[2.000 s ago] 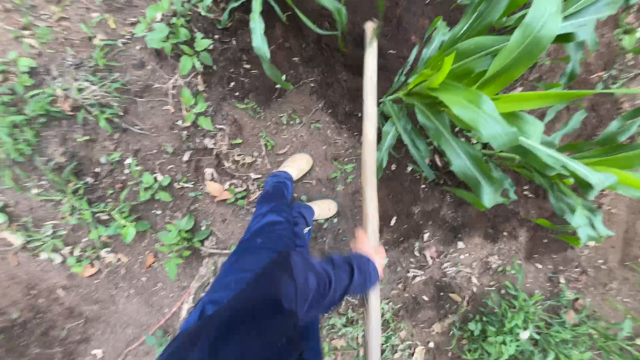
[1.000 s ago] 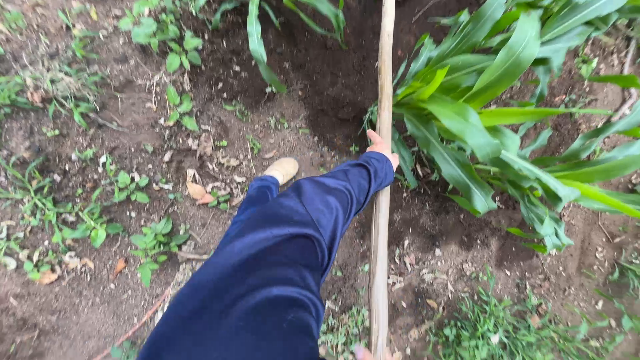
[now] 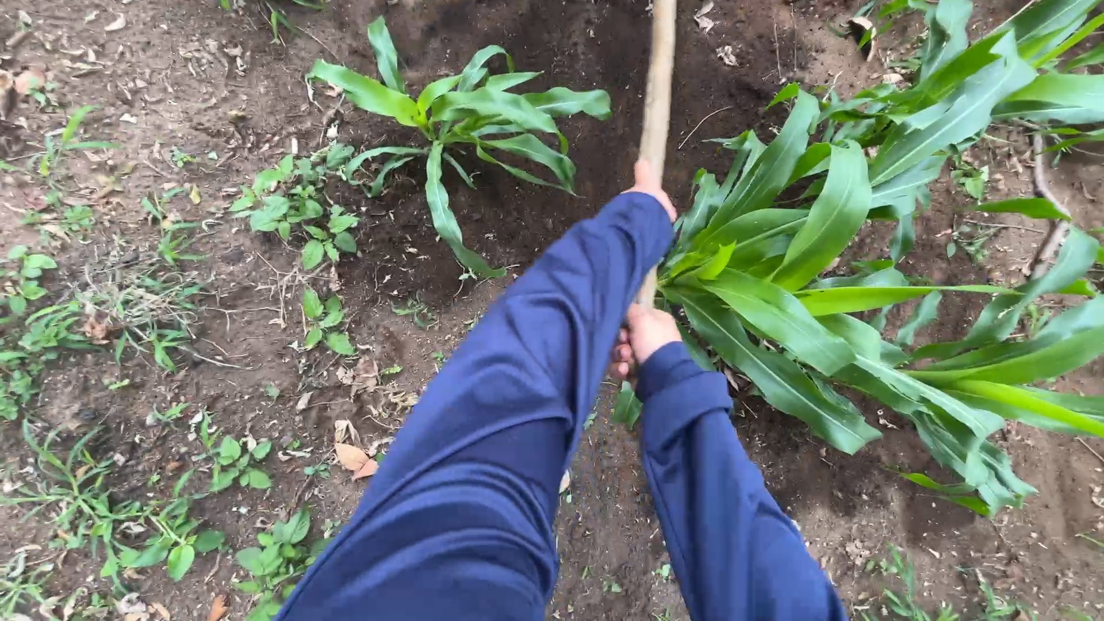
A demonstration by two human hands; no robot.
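A long wooden pole (image 3: pixel 660 86) runs from the top edge down to my hands; its far end is out of view. My left hand (image 3: pixel 652 188) grips it higher up, largely hidden by its dark blue sleeve. Lower down, my right hand (image 3: pixel 645 335) is closed around the pole near its close end. Just right of both hands grows a leafy maize-like plant (image 3: pixel 776 267), its leaves close to the pole. To the left of the pole stands a smaller plant of the same look (image 3: pixel 440 129) in dark loose soil.
Low broad-leaved weeds (image 3: pixel 297 211) and grass tufts (image 3: pixel 142 306) cover the ground at the left. Dry leaves (image 3: pixel 352 459) lie on the bare soil. More long leaves (image 3: pixel 957 112) fill the upper right, beside a thin curved branch (image 3: pixel 1048 224).
My right hand, at the bottom edge one second ago, now holds the pole close below my left hand. The smaller plant has come fully into view. The shoes no longer show.
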